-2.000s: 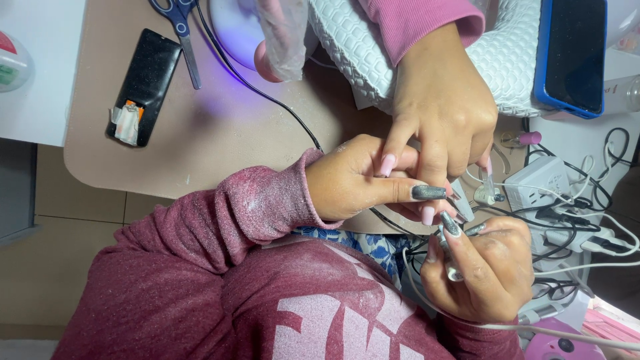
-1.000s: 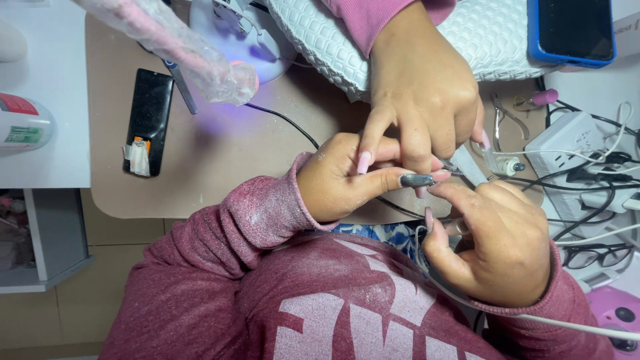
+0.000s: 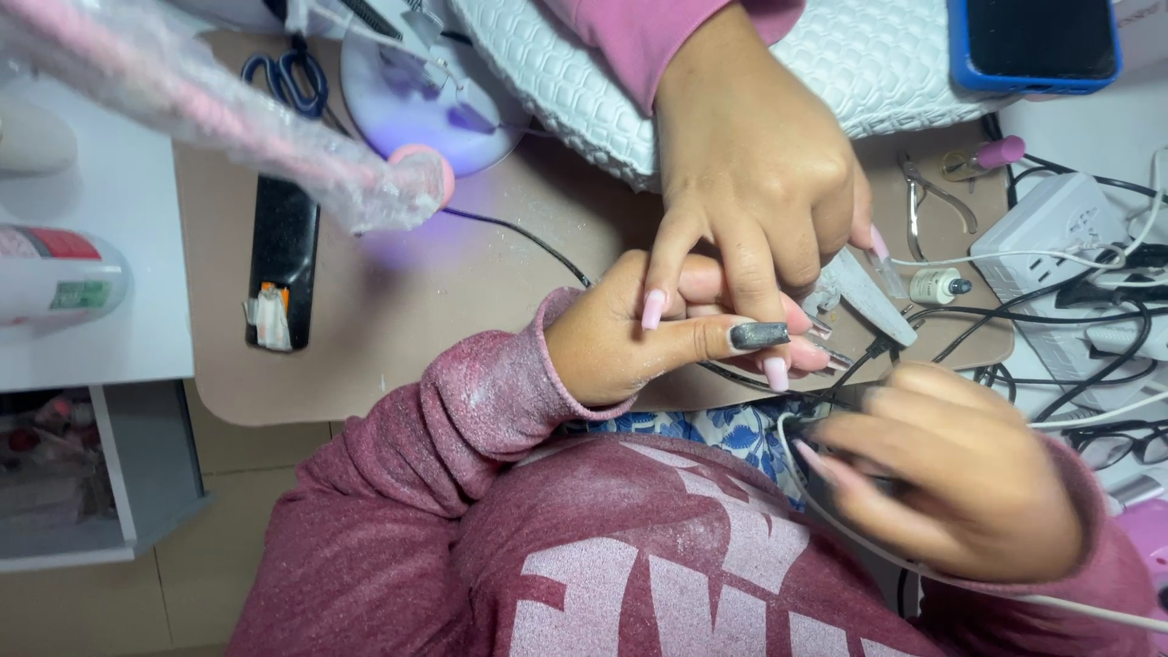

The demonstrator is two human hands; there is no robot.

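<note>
My left hand (image 3: 630,338), in a maroon sleeve dusted with pale powder, lies against the fingers of another person's hand (image 3: 757,182), holding them. That hand comes from the top in a pink sleeve and has long pink nails. My left thumb, with a long dark glittery nail (image 3: 759,335), points right across those fingers. Long clear nail tips show beside them; whose they are is unclear. My right hand (image 3: 940,474), blurred and curled, is apart at the lower right. A pale cord (image 3: 876,547) passes by it; whether it grips the dark thing under its fingers cannot be told.
A plastic-wrapped pink lamp arm (image 3: 274,128) hangs at upper left over a black case (image 3: 285,246) and blue scissors (image 3: 287,82). On the right are metal nippers (image 3: 917,205), a small bottle (image 3: 935,286), a grey nail file (image 3: 867,297), a power strip (image 3: 1049,228), tangled cords and a phone (image 3: 1040,41).
My right hand has moved away from the other hands, towards the lower right. My left hand still holds the other person's fingers. The view has shifted somewhat.
</note>
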